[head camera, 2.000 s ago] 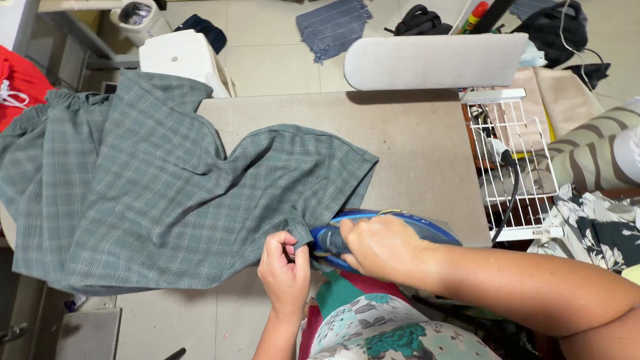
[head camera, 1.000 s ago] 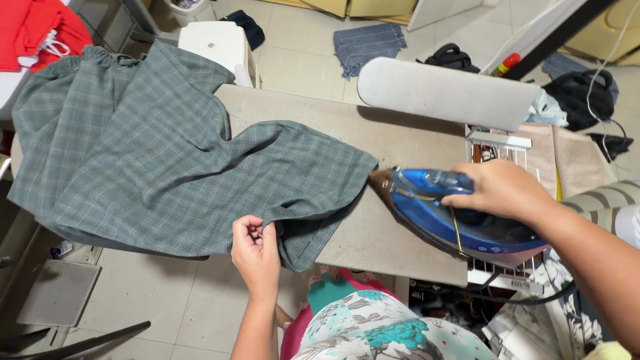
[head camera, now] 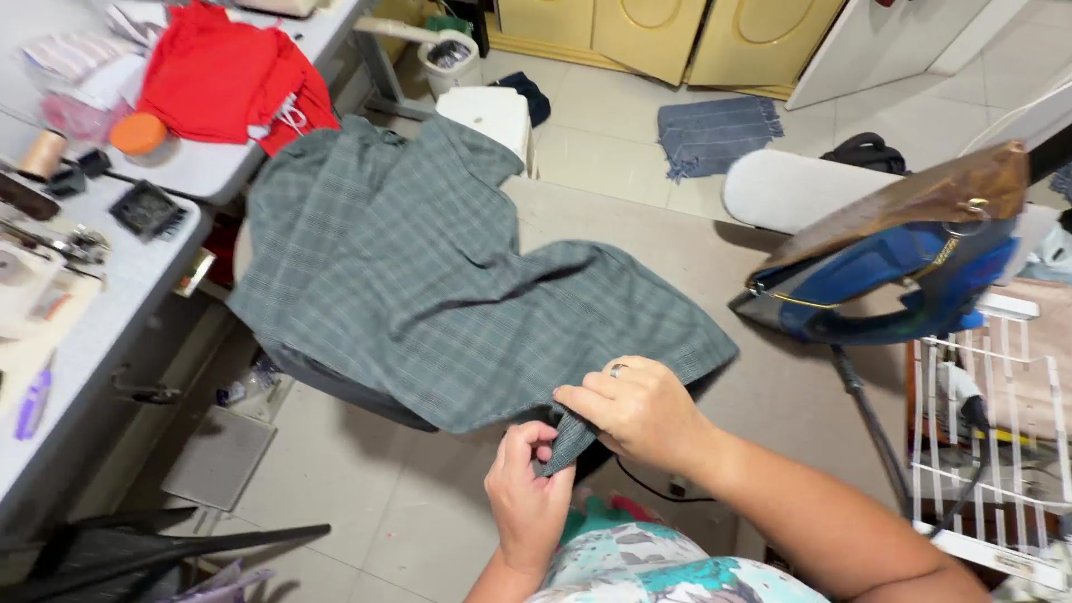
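Observation:
A grey-green plaid garment with a gathered waist (head camera: 435,285) lies spread over the beige ironing surface (head camera: 620,218). My left hand (head camera: 532,481) pinches the folded edge of one leg opening at the near side. Beside it, my right hand (head camera: 636,410) grips the same edge from above, a ring on one finger. The blue steam iron (head camera: 888,268) rests at the right of the surface, its brownish covered sole facing away from me and its cord hanging down. Part of the folded edge is hidden by my fingers.
A small padded sleeve board (head camera: 796,188) stands behind the iron. At right is a white wire rack (head camera: 988,435). A sewing table (head camera: 167,276) at left bears red clothing (head camera: 226,84). A white stool (head camera: 486,121) stands beyond the garment.
My right hand has let go of the iron and moved left to the garment's edge. The iron, held against the cloth and then off it earlier, now rests at the right. The view has shifted left.

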